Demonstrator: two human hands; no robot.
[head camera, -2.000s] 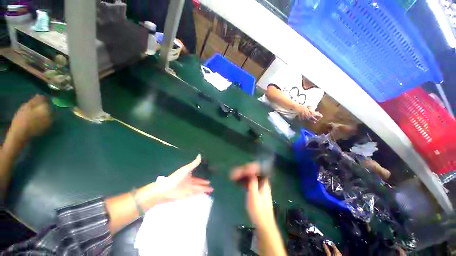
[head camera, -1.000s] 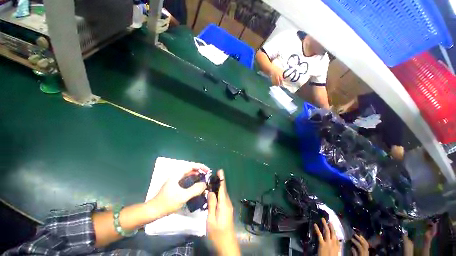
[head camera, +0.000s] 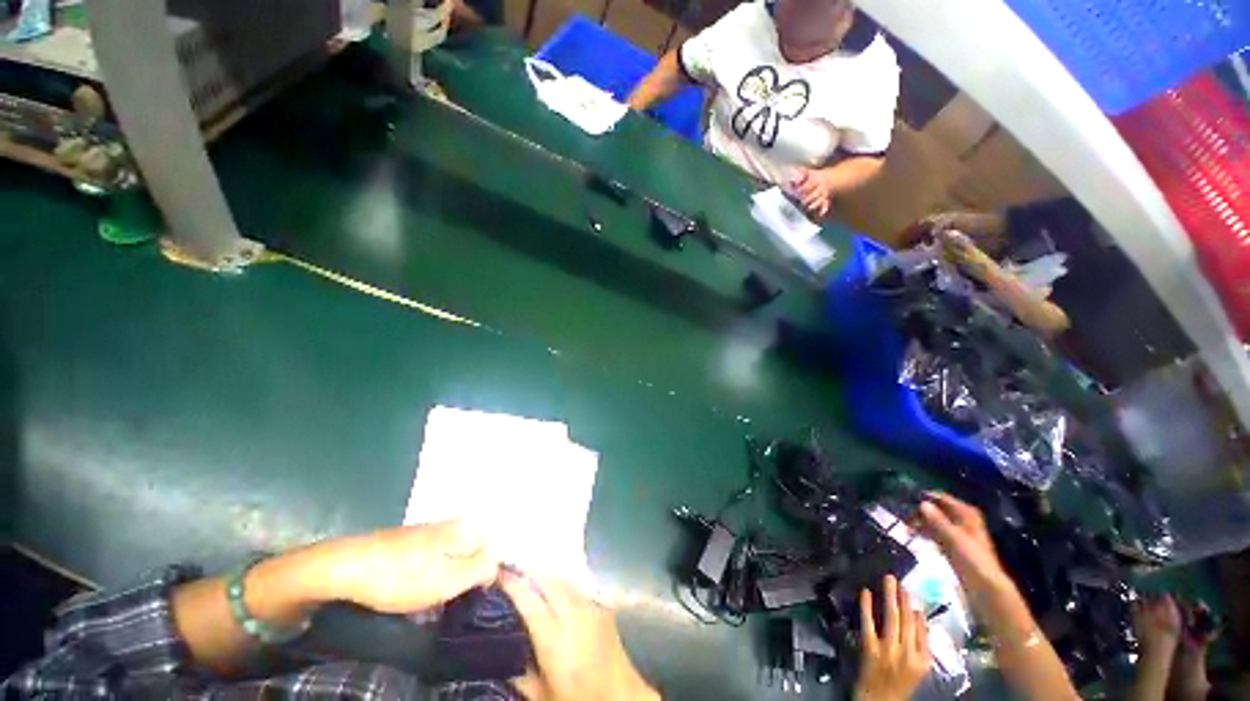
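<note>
A black power adapter (head camera: 483, 633) is held between my two hands, low in the picture near my body. My left hand (head camera: 418, 566), with a green bead bracelet at the wrist, grips it from the left and above. My right hand (head camera: 569, 641) holds it from the right, cut off by the bottom edge. My fingers hide part of the adapter. A white stack of packing bags (head camera: 510, 479) lies on the dark green bench (head camera: 274, 452) just beyond my hands.
Corded adapters (head camera: 713, 552) lie in a heap to my right, with another person's hands (head camera: 894, 637) on them. A blue crate (head camera: 877, 390) full of bagged adapters stands beyond. A person (head camera: 788, 103) sits opposite near a second blue crate (head camera: 583, 55). A white post (head camera: 165, 151) stands at left.
My hands have moved down towards my body with the black adapter, uncovering more of the white stack. The neighbour's second hand has come onto the heap. The person opposite has moved their arms.
</note>
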